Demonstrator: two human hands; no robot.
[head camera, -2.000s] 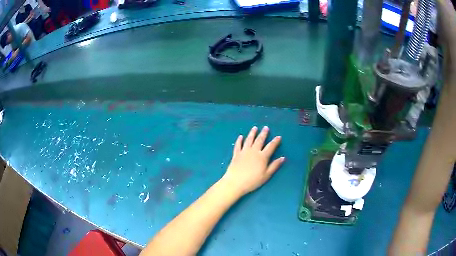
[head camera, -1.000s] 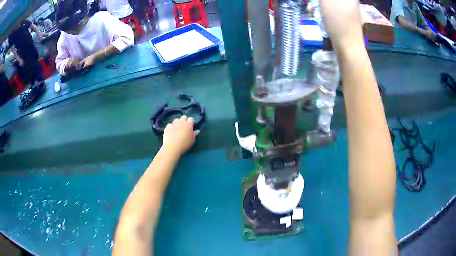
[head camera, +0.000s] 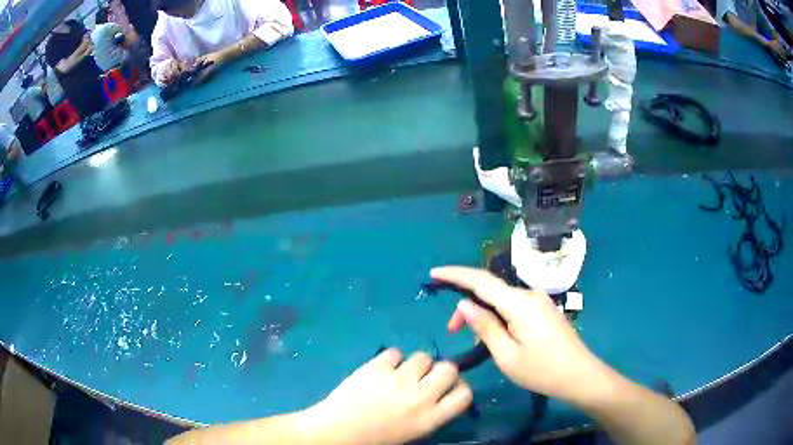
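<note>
A black headband assembly (head camera: 474, 356) is held low in front of the press, partly hidden by my hands. My left hand (head camera: 404, 391) is closed around its left part, with small black ends showing above the knuckles. My right hand (head camera: 522, 335) is on its upper right part, thumb and index finger around a thin black arm that ends near the index fingertip. The hand press (head camera: 556, 195) stands just beyond my right hand. Its white padded fixture (head camera: 548, 261) sits under the dark ram. The white-wrapped lever (head camera: 619, 87) is upright and untouched.
Loose black yokes (head camera: 752, 235) lie tangled right of the press. Another headband (head camera: 683, 119) lies on the conveyor (head camera: 348, 130) behind it. A blue tray (head camera: 383, 33) is on the far side. A person in a pink top (head camera: 222, 35) sits across. White scraps (head camera: 130, 304) dot the bench.
My left hand has brought the headband from the conveyor toward me. My right hand has come down from the lever onto the headband. The view has shifted, with the press now further right.
</note>
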